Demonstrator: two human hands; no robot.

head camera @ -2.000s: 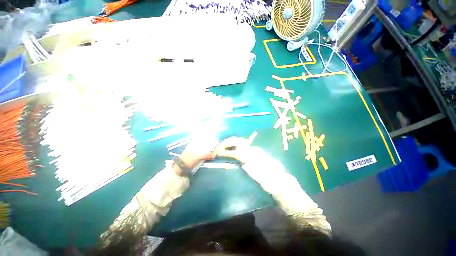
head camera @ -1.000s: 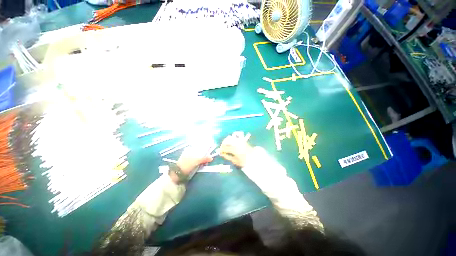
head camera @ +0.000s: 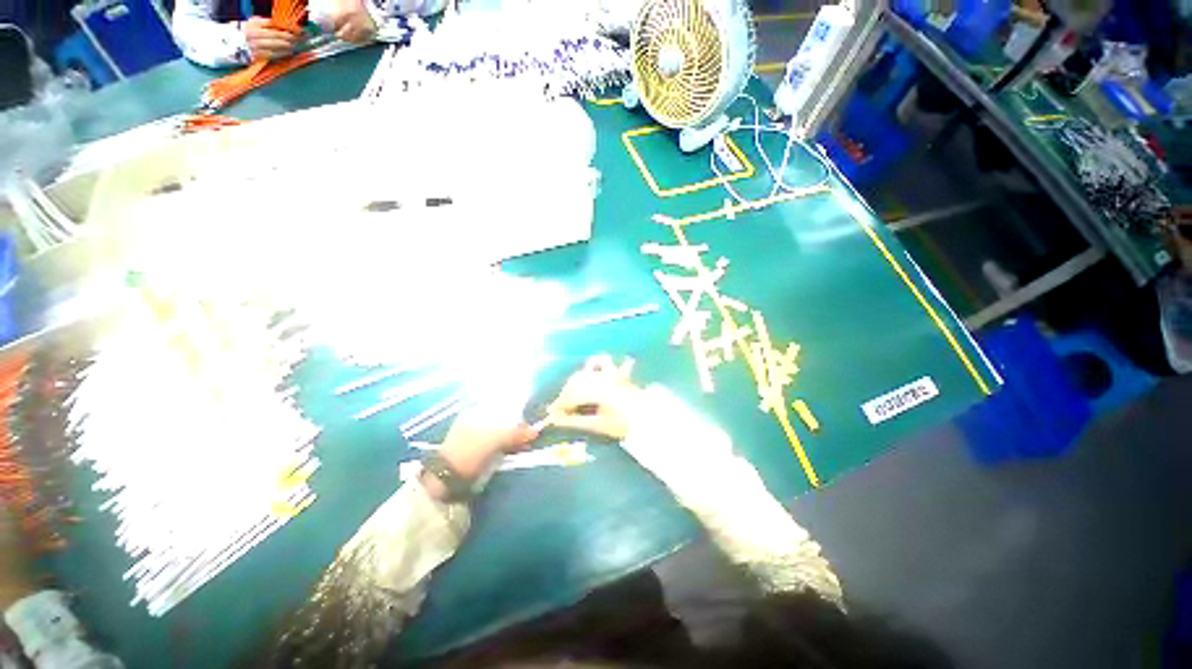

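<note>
My left hand point(head camera: 477, 442) is closed around a white lead point(head camera: 533, 429) whose end points toward my right hand. My right hand point(head camera: 596, 400) is at that end, fingers pinched together; a small pale piece shows at its fingertips, partly hidden by glare. More white leads point(head camera: 379, 379) lie loose behind my left hand, washed out by glare. A lead with a yellowish end point(head camera: 565, 455) lies on the mat just below my hands. A loose pile of short yellow-white sleeves point(head camera: 706, 303) lies to the right.
A fanned pile of white leads point(head camera: 196, 444) is at left, orange wires point(head camera: 16, 457) beyond it. An overexposed tray point(head camera: 523, 196) stands behind. A fan point(head camera: 690, 63) and power strip point(head camera: 813, 59) are at the back. Another person's hands point(head camera: 272, 39) hold orange wires at the far left.
The view has shifted, so the bench things appear further left. The other person's hands have come into view at the far left. My hands remain close together at the lead's end.
</note>
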